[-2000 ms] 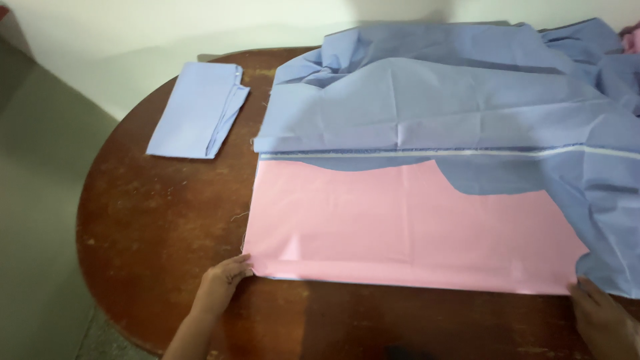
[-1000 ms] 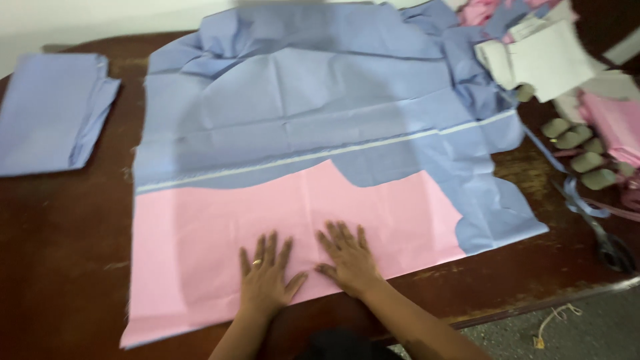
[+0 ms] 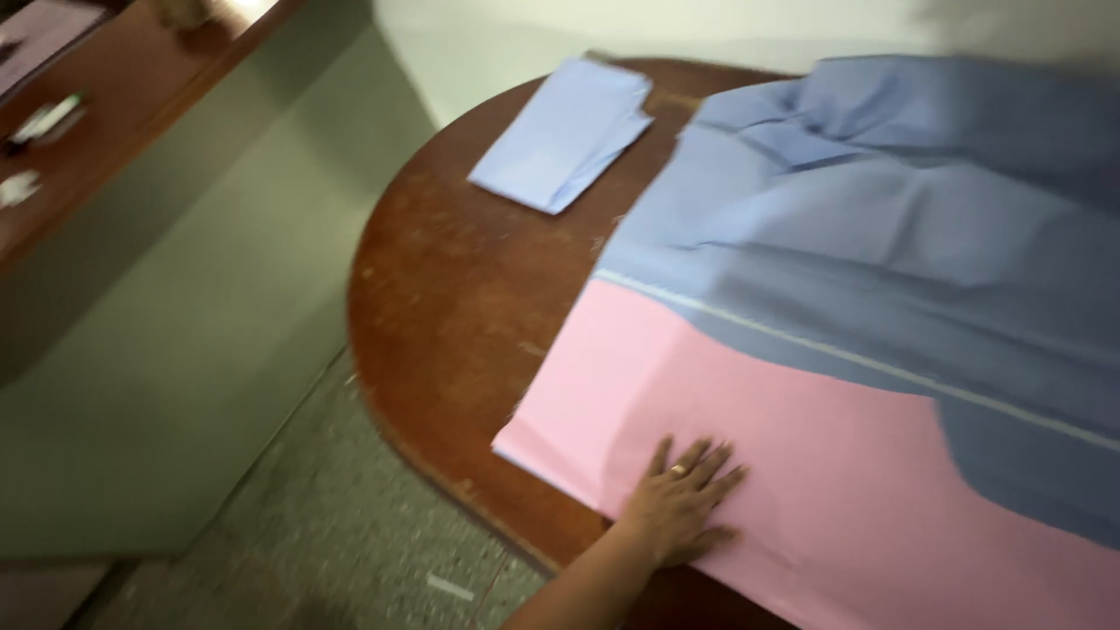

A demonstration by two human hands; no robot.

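My left hand (image 3: 687,507), with a ring on one finger, lies palm down and fingers spread on the pink fabric piece (image 3: 787,437), near its lower edge. Beneath the pink piece is blue fabric (image 3: 875,219), spread over the wooden table and wrinkled toward the wall. A pale selvage line (image 3: 787,337) runs across the blue just above the curved edge of the pink. My right hand is outside the view.
A folded blue cloth (image 3: 564,136) rests near the back of the round-ended wooden table (image 3: 455,289). Across the speckled floor (image 3: 324,516), another wooden surface (image 3: 114,122) at upper left holds small blurred items. A pale wall (image 3: 656,26) stands behind.
The view has swung strongly to the left. One second ago both hands lay flat on the pink fabric; now only my left hand shows on it. Two seconds ago the hands were at its lower corners.
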